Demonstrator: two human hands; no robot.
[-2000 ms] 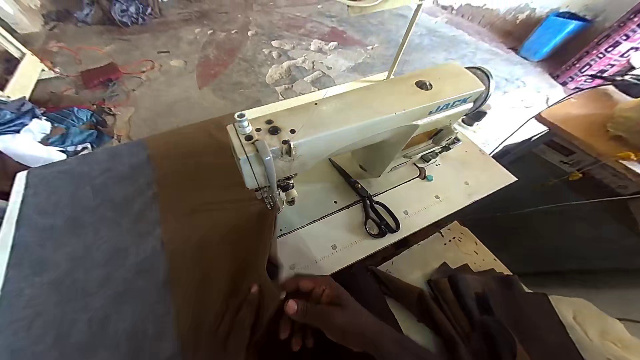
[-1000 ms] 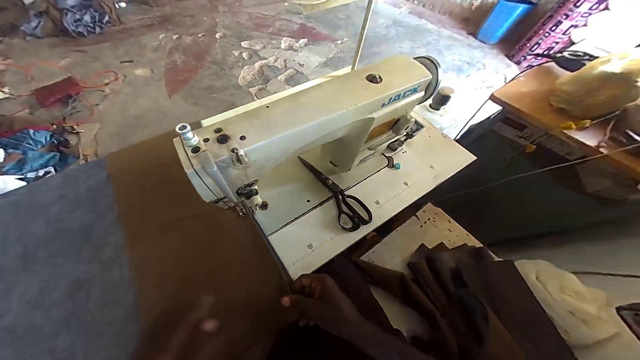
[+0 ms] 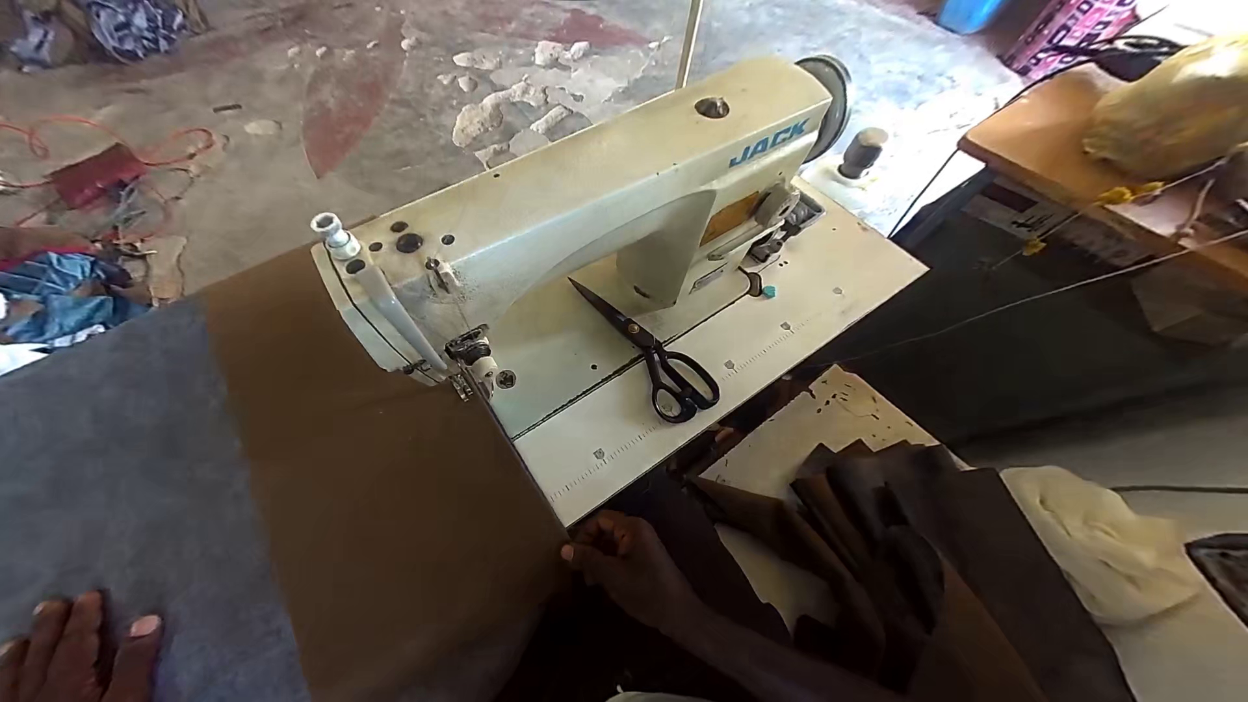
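A white Jack sewing machine stands in the middle of the view. Brown cloth lies to its left, with its right edge running from the needle area toward me. My right hand pinches the near corner of this cloth at the front edge of the machine bed. My left hand lies with fingers spread on the grey surface left of the cloth, holding nothing. Black-handled scissors rest closed on the machine bed.
Folded dark brown cloth pieces and a cream cloth lie at the lower right. A wooden table holds a yellowish bundle. Behind the machine, rubble lies on the floor; a thread spool stands near the handwheel.
My left hand has moved left, from the brown cloth to the grey surface. My right hand remains at the cloth's near edge, where the cloth now looks flatter. The view has shifted.
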